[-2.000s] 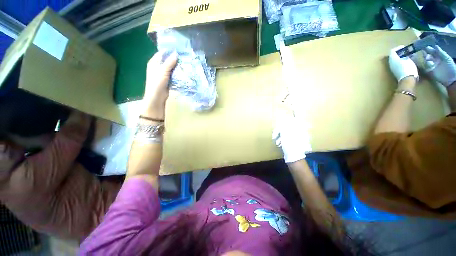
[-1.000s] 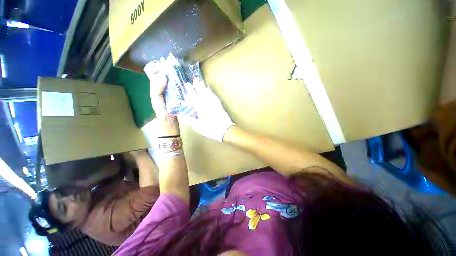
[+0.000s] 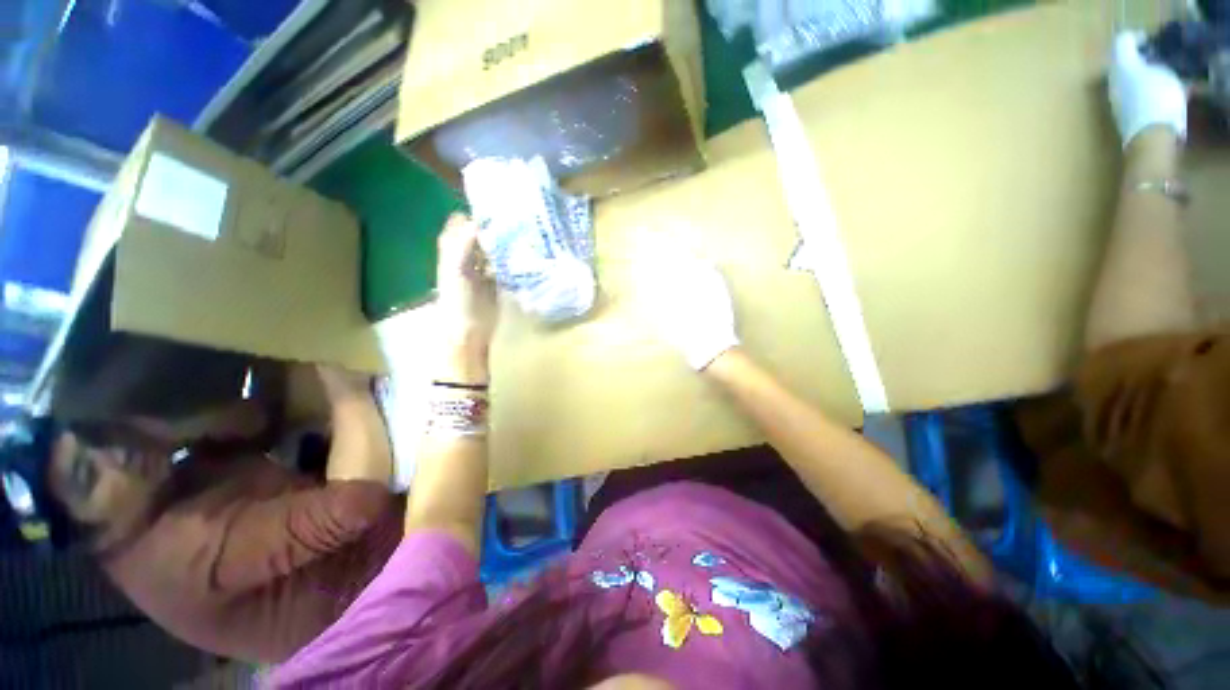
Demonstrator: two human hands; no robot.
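Observation:
A crumpled silvery bubble bag bundle (image 3: 540, 249) stands out of the open mouth of the tan inner carton (image 3: 540, 47), over the cardboard sheet (image 3: 607, 411). My bare left hand (image 3: 467, 276) holds the bundle at its left edge; some of the fingers are hidden. My right hand (image 3: 691, 307), in a white glove, is right of the bundle, apart from it, low over the sheet. Glare washes out its fingers, so their pose is unclear. More clear bubble plastic shows inside the inner carton.
A brown outer carton (image 3: 216, 256) stands at the left, with a person (image 3: 243, 526) beside it. Bubble bags (image 3: 823, 20) lie at the top on green. A packing tape strip (image 3: 826, 256) crosses the sheet. Another person's gloved hand (image 3: 1147, 95) is at the far right, near blue stools (image 3: 964, 485).
My right hand came from the right onto the bundle, then moved back right, off it. My left hand stayed at the bundle. The view swung left and partly back.

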